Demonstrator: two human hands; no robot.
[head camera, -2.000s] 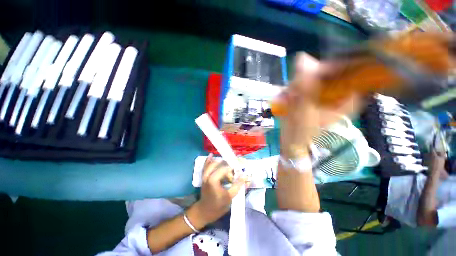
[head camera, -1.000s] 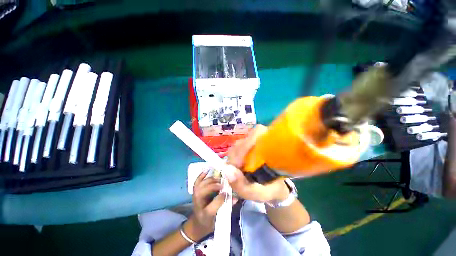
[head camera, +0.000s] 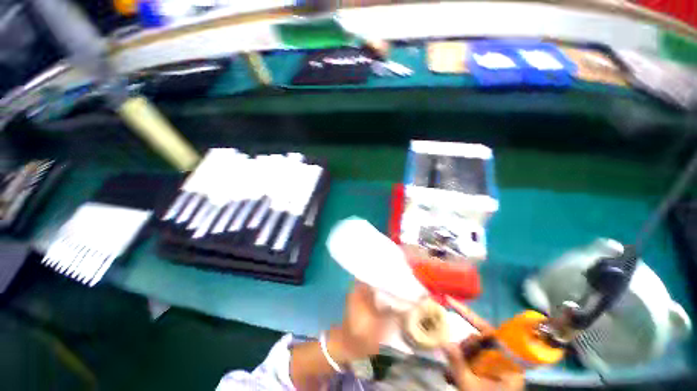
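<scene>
My left hand (head camera: 361, 324) is blurred and holds a white leg assembly (head camera: 374, 256), whose broad arm points up and left over the bench. A low fixture with a round yellowish centre (head camera: 426, 323) sits just right of my left fingers. My right hand (head camera: 465, 373) is partly cut off by the bottom edge and holds the orange electric screwdriver (head camera: 531, 337), which lies tilted to the right. The driver's tip is not clearly visible. The screw feeder (head camera: 451, 197), white with blue edges, stands on its red base (head camera: 447, 276) beyond the fixture.
Black foam trays (head camera: 229, 263) with white stick units (head camera: 264, 179) lie left, with more white sticks (head camera: 95, 237) farther left. A pale desk fan (head camera: 638, 313) stands right, behind the driver's cable. Blue bins (head camera: 520, 65) are on the far bench.
The view has swung up and left. The white leg assembly has moved away from the fixture's centre, up and left in my left hand. The screwdriver has moved lower and to the right.
</scene>
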